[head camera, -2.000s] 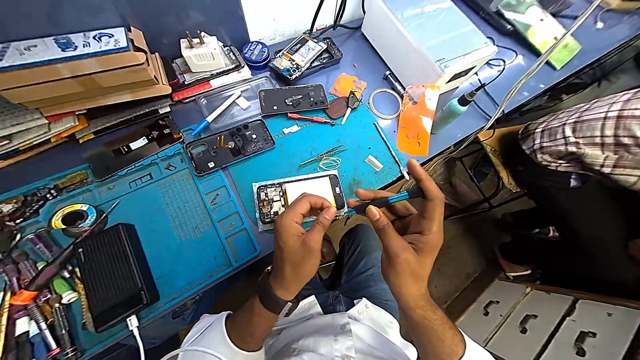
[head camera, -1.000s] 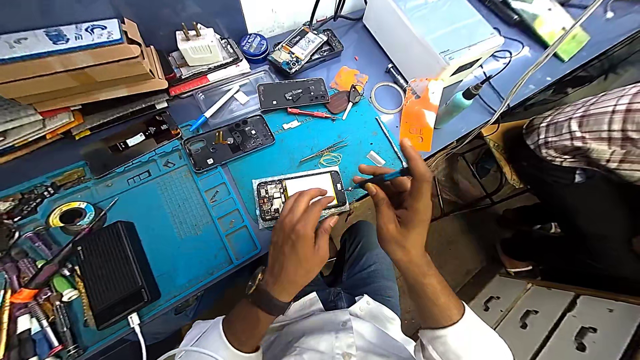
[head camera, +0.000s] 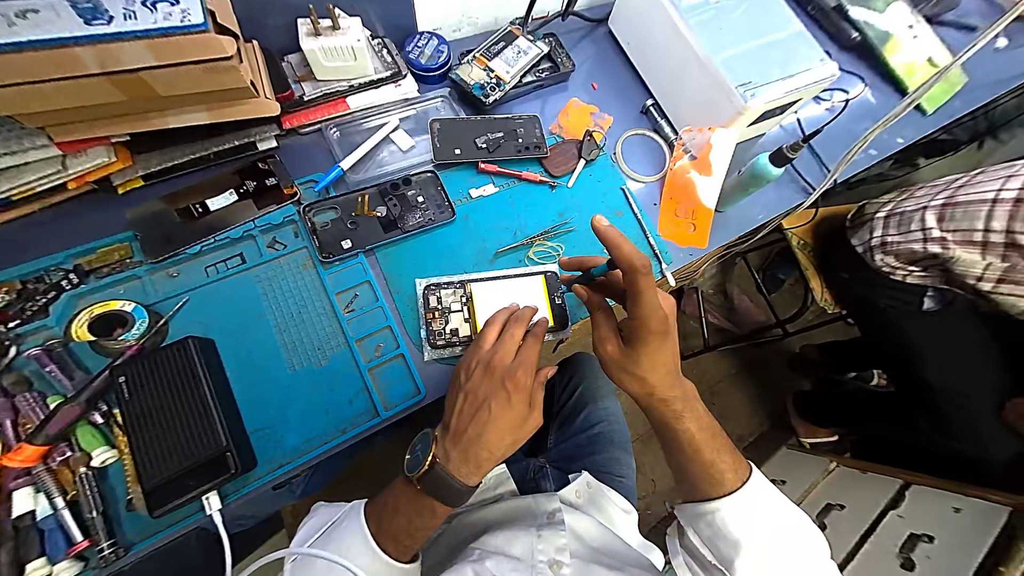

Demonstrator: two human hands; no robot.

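Observation:
An opened smartphone point(head camera: 450, 310), its circuit board and white battery exposed, lies on a pale wrap at the front edge of the blue mat. The fingertips of my left hand point(head camera: 500, 384) rest on the battery; the palm faces down and grips nothing. My right hand point(head camera: 636, 320) pinches a blue screwdriver point(head camera: 594, 274), its tip pointing at the phone's right end; whether it touches a screw cannot be told. Tweezers point(head camera: 534, 238) and a rubber band point(head camera: 546, 253) lie just behind the phone. A black phone back housing point(head camera: 376, 214) and a dark back cover point(head camera: 488, 138) sit farther back.
A black ridged box point(head camera: 184, 424) and many screwdrivers point(head camera: 60, 480) fill the left. Cardboard boxes point(head camera: 144, 80) stand at the back left. A white machine point(head camera: 720, 56) stands behind an orange sheet point(head camera: 690, 188). At right sits a person in a plaid shirt point(head camera: 952, 220).
Two seconds ago both hands were close together at the screwdriver by the phone's right end. My left hand has since moved left onto the battery, while my right hand keeps the screwdriver.

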